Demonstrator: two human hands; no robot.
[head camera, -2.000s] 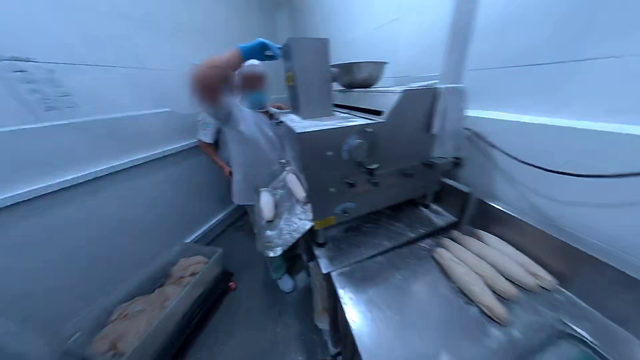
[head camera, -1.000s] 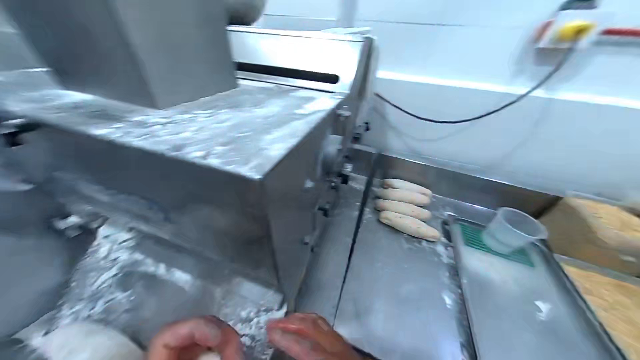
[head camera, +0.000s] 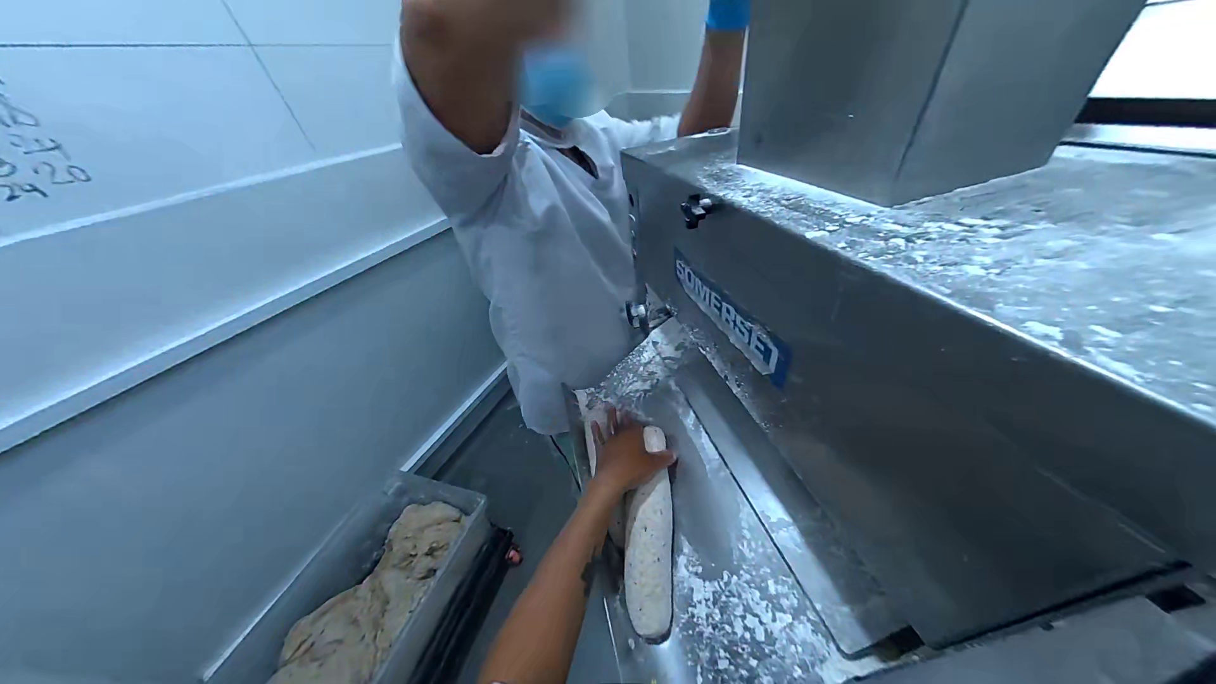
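My left hand (head camera: 627, 458) reaches in from the bottom, palm down, onto the far part of a long floured dough piece (head camera: 649, 560). Its thumb crosses that piece near the far end, and its fingers spread over a second dough piece (head camera: 591, 418) just to the left. The hand hides much of the second piece. Both lie side by side along the left edge of a floured metal tray (head camera: 708, 513), below the front of a stainless-steel dough machine (head camera: 855, 380). My right hand is out of view.
A co-worker in a white coat (head camera: 560, 275) and mask stands beyond the tray, arms raised, one blue glove (head camera: 729, 13) by the machine's metal hopper (head camera: 845, 95). At lower left on the floor, a plastic tub (head camera: 475, 503) holds dough (head camera: 380, 589). A wall (head camera: 190, 332) runs along the left.
The view has swung far to the left. A second ago both hands were low over the machine's floured front; now my left hand is on the dough pieces and my right hand is out of view.
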